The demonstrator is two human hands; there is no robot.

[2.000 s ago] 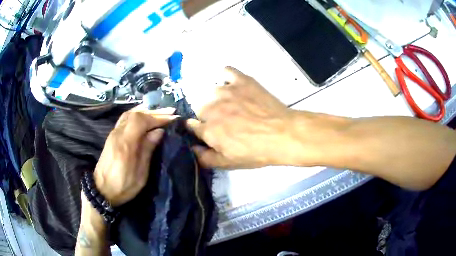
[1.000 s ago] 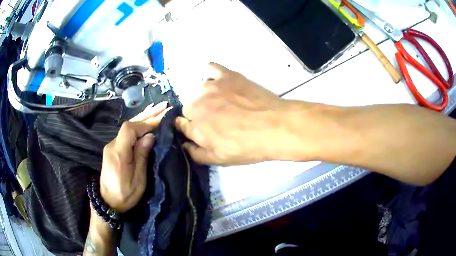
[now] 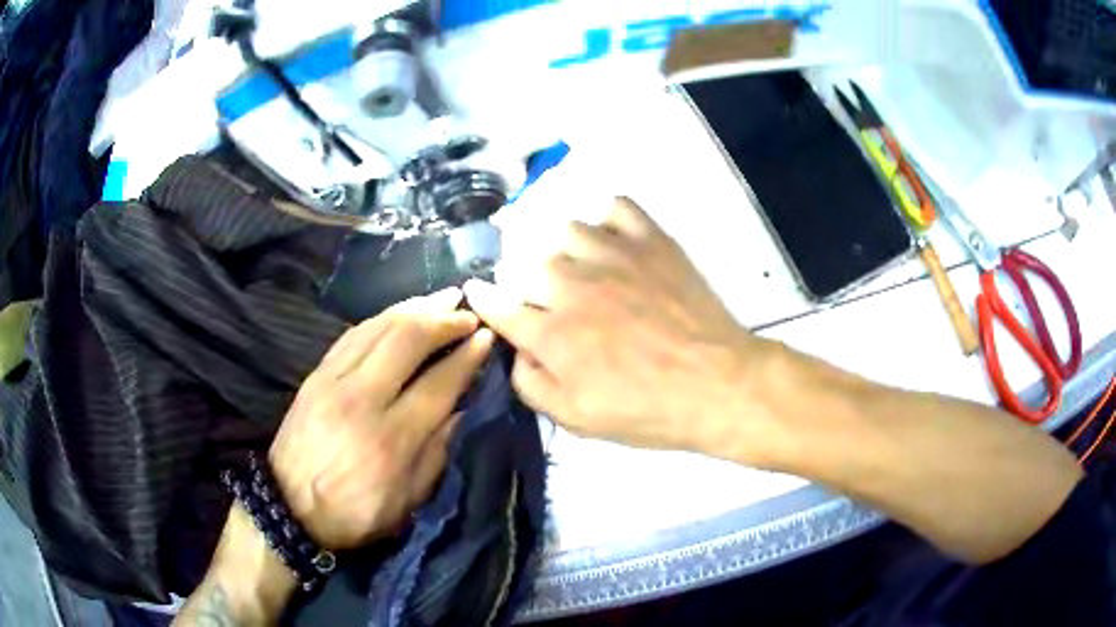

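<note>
A dark striped garment [image 3: 135, 367] lies bunched left of the needle area. Its dark blue frayed edge [image 3: 422, 533] and a thin yellowish-brown line run down toward the near table edge. My left hand [image 3: 373, 423], with a black bead bracelet, pinches the dark cloth just below the tension dial [image 3: 471, 196]. My right hand [image 3: 624, 331] holds the same cloth from the right, its fingertips close to my left fingertips. The fingers hide the pinched spot. The presser foot and needle cannot be made out.
The white sewing machine head [image 3: 514, 74] stands at the back. A black phone [image 3: 808, 184] lies behind my right forearm. Yellow-orange snips [image 3: 900, 178], a tan wooden handle [image 3: 948, 298] and red-handled scissors [image 3: 1022, 337] lie to the right. A ruler tape [image 3: 722, 545] follows the near edge.
The view has shifted, so machine and phone sit lower and further right. My left hand now lies flatter, its fingers over the dark edge and closer to my right fingertips. More striped cloth shows at left.
</note>
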